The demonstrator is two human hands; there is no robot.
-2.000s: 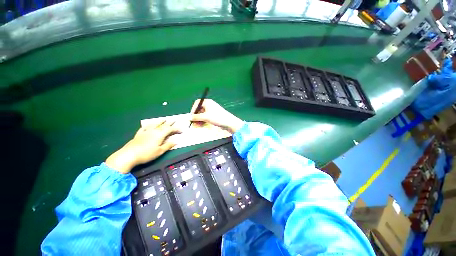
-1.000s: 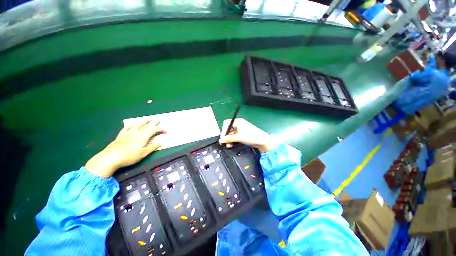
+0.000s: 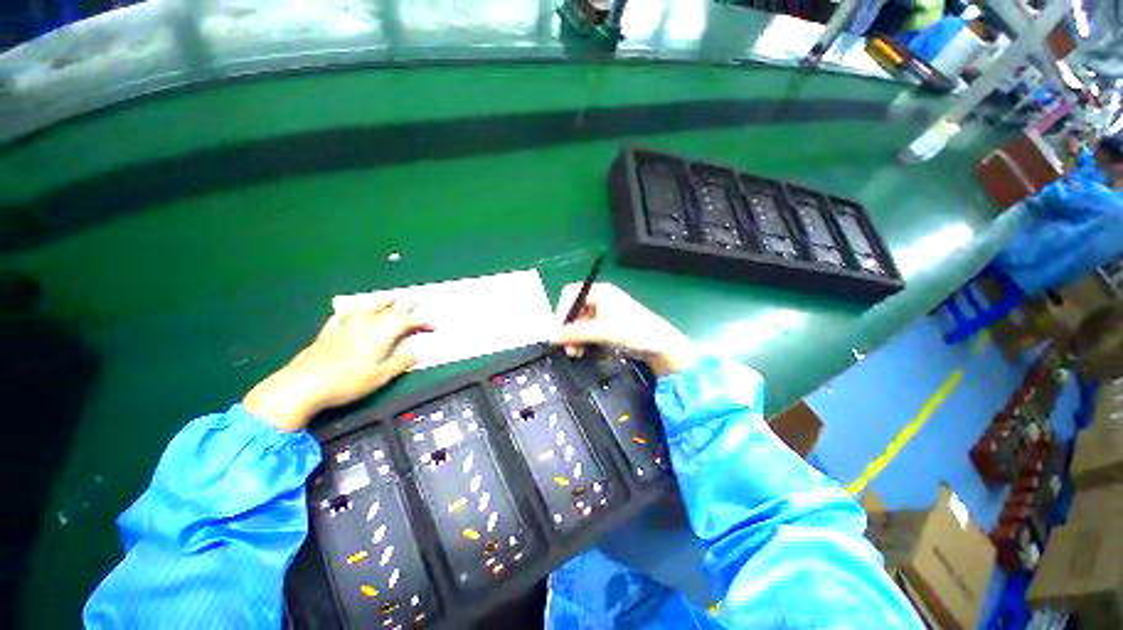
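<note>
My left hand (image 3: 351, 359) lies flat on the left part of a white sheet (image 3: 487, 310), fingers slightly spread. My right hand (image 3: 606, 325) holds a slim dark pen-like tool (image 3: 589, 286) at the sheet's right end, over the top edge of the near black tray (image 3: 400, 412). The tool's tip is hidden by my fingers. Dark flat housings (image 3: 462, 492) lie in the tray's pockets, with white, silver and orange spots and small red marks. My right hand and sleeve cover part of the rightmost visible pocket.
A second black tray (image 3: 757, 231) with housings in five pockets stands at the upper right on the green bench (image 3: 283, 222). A small white speck lies beyond the sheet. A person in a blue smock (image 3: 1059, 234) is at the far right, with cardboard boxes (image 3: 942, 548) on the floor.
Since two seconds ago, my right hand has moved right with the tool, from the middle of the sheet to the near tray's upper edge. My left hand stays on the sheet. The view has shifted slightly.
</note>
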